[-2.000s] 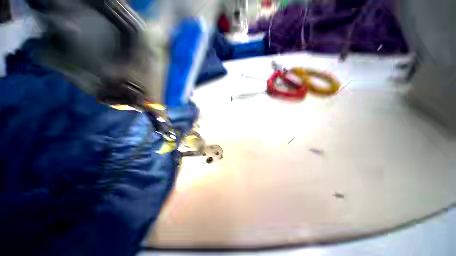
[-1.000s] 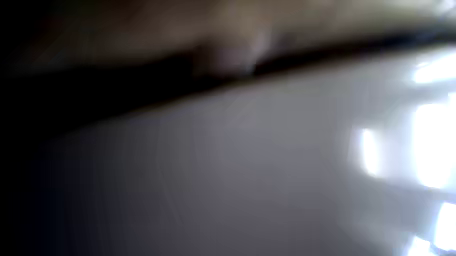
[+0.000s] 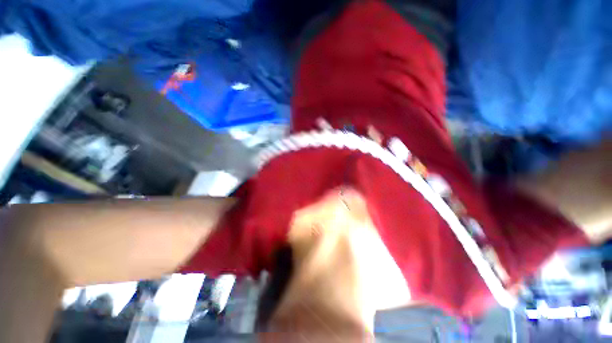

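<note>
The view is blurred and looks upside down. Crumpled blue cloth (image 3: 127, 30) lies across the upper left, and more blue cloth (image 3: 537, 67) hangs at the upper right. A person in a dark red top (image 3: 369, 74) fills the middle, with a white braided band across the top. Bare forearms run out past the left and right edges. Whose arms they are cannot be told for certain. No hand shows, so my left hand and my right hand are out of the picture. The machine's needle area is not in view.
A blue plastic crate (image 3: 225, 107) with a small orange-red thing (image 3: 178, 79) beside it shows at the upper left. A white curved surface (image 3: 30, 100) is at the left edge. Blurred equipment and bright lights show along the lower edge.
The sewing table, machine and red and yellow handled tools have left the view. After a dark blur, a person in a red top and blue cloth now show, seemingly upside down.
</note>
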